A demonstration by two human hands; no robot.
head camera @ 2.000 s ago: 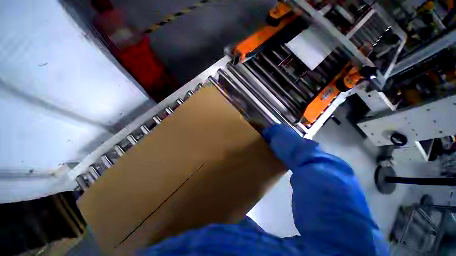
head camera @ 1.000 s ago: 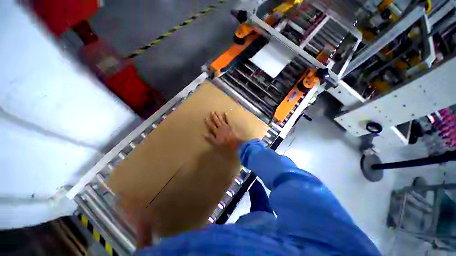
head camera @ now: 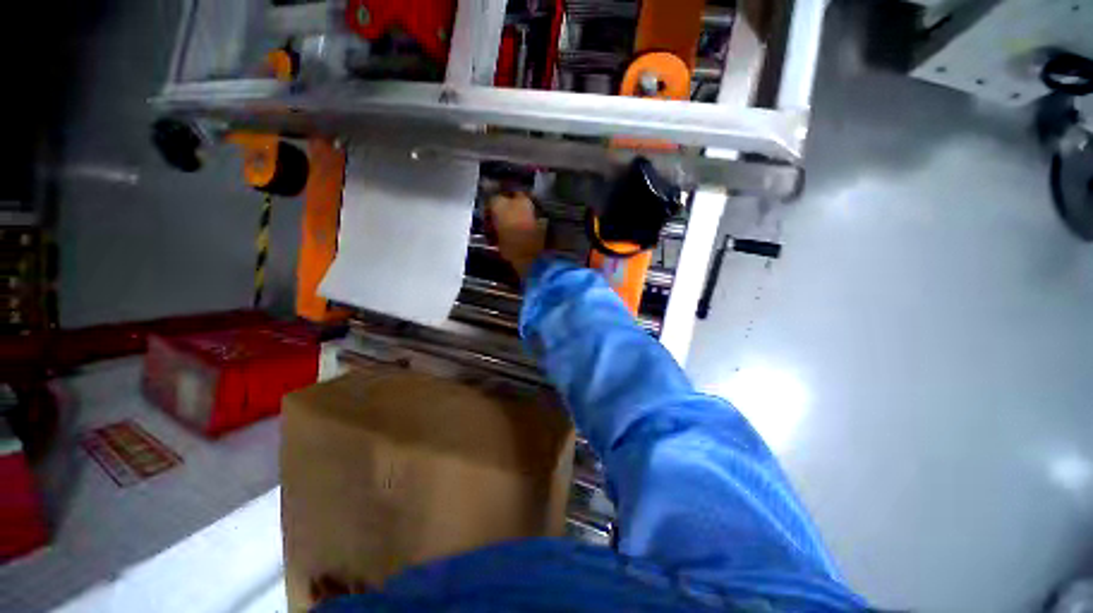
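A closed brown carton (head camera: 414, 479) lies on the roller conveyor, below the sealer entrance and close to my body. A white paper sheet (head camera: 408, 234) hangs or lies between the orange side belts of the carton sealer (head camera: 479, 108). My right hand (head camera: 517, 228) is reached out past the carton, over the rollers just right of the sheet. It is small and blurred, so whether it touches or grips anything cannot be told. My left hand does not show; blue cloth covers the bottom edge.
The sealer's pale frame bar crosses above my right hand. A black round part (head camera: 635, 206) is right of it, and a crank handle (head camera: 755, 248) sticks out from the conveyor's right side. Red box-shaped parts (head camera: 228, 371) are at the left. Grey floor lies at the right.
The view has turned and moved closer to the sealer. My right hand has left the carton's top and reached forward into the sealer entrance. My left hand has gone out of sight.
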